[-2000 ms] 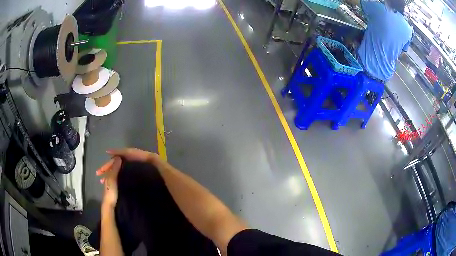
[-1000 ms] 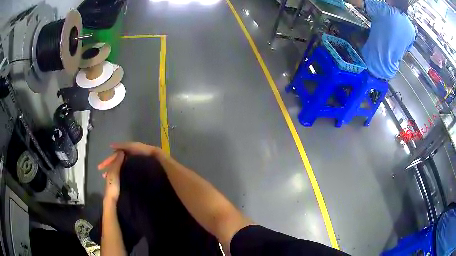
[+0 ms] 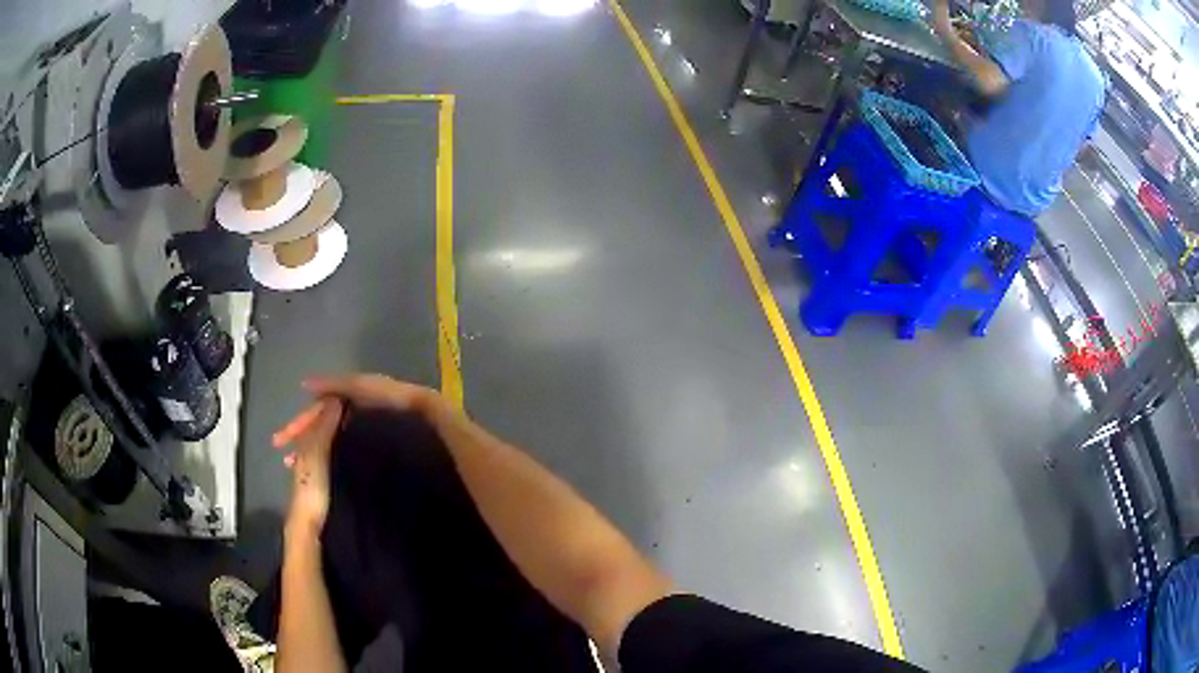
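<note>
My left hand point(image 3: 312, 454) and my right hand point(image 3: 375, 392) rest together at the front of my black-clad knee point(image 3: 388, 460). Both are bare, with fingers extended and partly overlapping around the knee. I see nothing held in either hand. Part of the fingers is hidden where the hands meet. My left forearm comes up from the bottom edge, and my right forearm, with a black sleeve, comes from the lower right.
At left are a black wire spool point(image 3: 142, 121), stacked empty spools point(image 3: 300, 250), dark cylindrical shapes point(image 3: 184, 388) on a white ledge point(image 3: 226, 460) and a green bin point(image 3: 305, 118). Across yellow floor lines, a person in blue point(image 3: 1039, 118) sits by blue stools point(image 3: 861, 243) holding a basket point(image 3: 920, 142).
The view has shifted slightly, so the scene sits farther right. My hands stay together on the knee. The seated person's arm now shows bent at the table.
</note>
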